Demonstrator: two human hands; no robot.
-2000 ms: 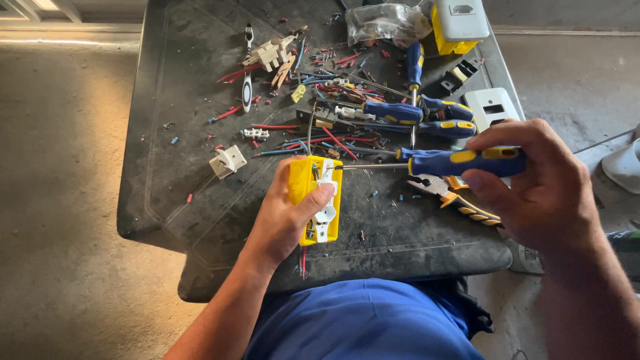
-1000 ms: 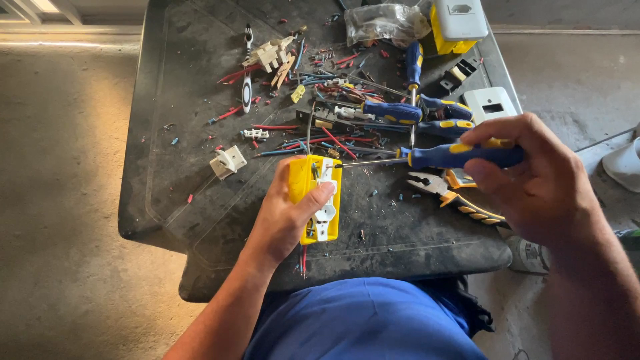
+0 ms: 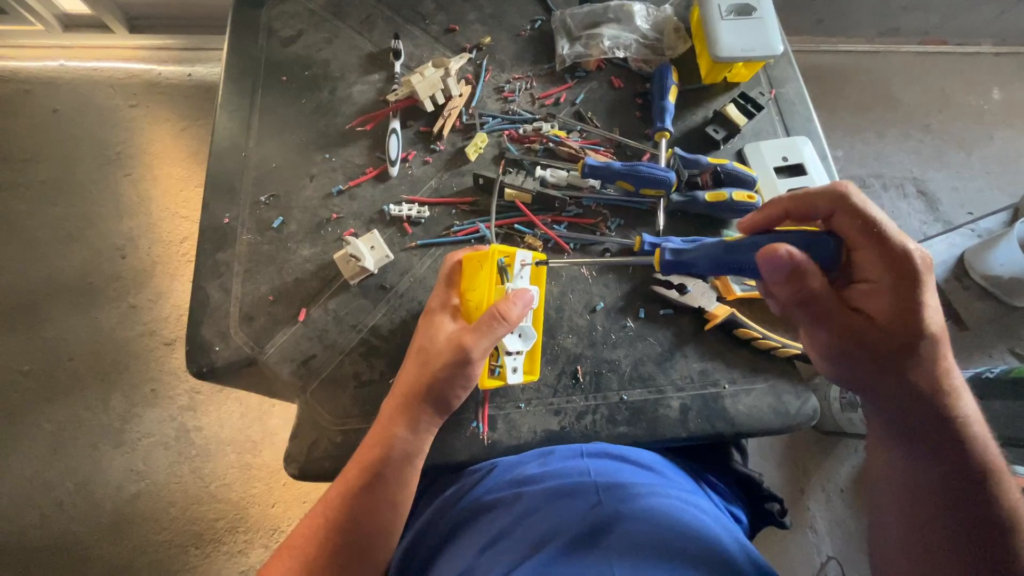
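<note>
My left hand [image 3: 456, 340] grips a yellow plastic electrical box [image 3: 478, 288], its thumb pressing on the white socket module [image 3: 518, 340] inside. A grey wire rises from the box's top, and red and blue wire ends [image 3: 484, 412] stick out below. In my right hand [image 3: 856, 280] is the blue-and-yellow handle of a screwdriver [image 3: 720, 254]. Its shaft points left, and the tip is at a screw near the upper end of the white module; whether it sits in the screw head I cannot tell. Combination pliers [image 3: 728, 312] lie just below the screwdriver.
On the black table [image 3: 320, 320] lie more screwdrivers [image 3: 628, 174], cut red and blue wires [image 3: 456, 238], a white plug adapter [image 3: 362, 256], a toothbrush [image 3: 394, 144] and a clear plastic bag [image 3: 616, 34]. A yellow box with a white cover [image 3: 736, 36] and a white faceplate [image 3: 788, 166] are at the right.
My right hand's fingers have shifted on the screwdriver handle, and the handle sits slightly differently. My left hand and the yellow box have stayed in place.
</note>
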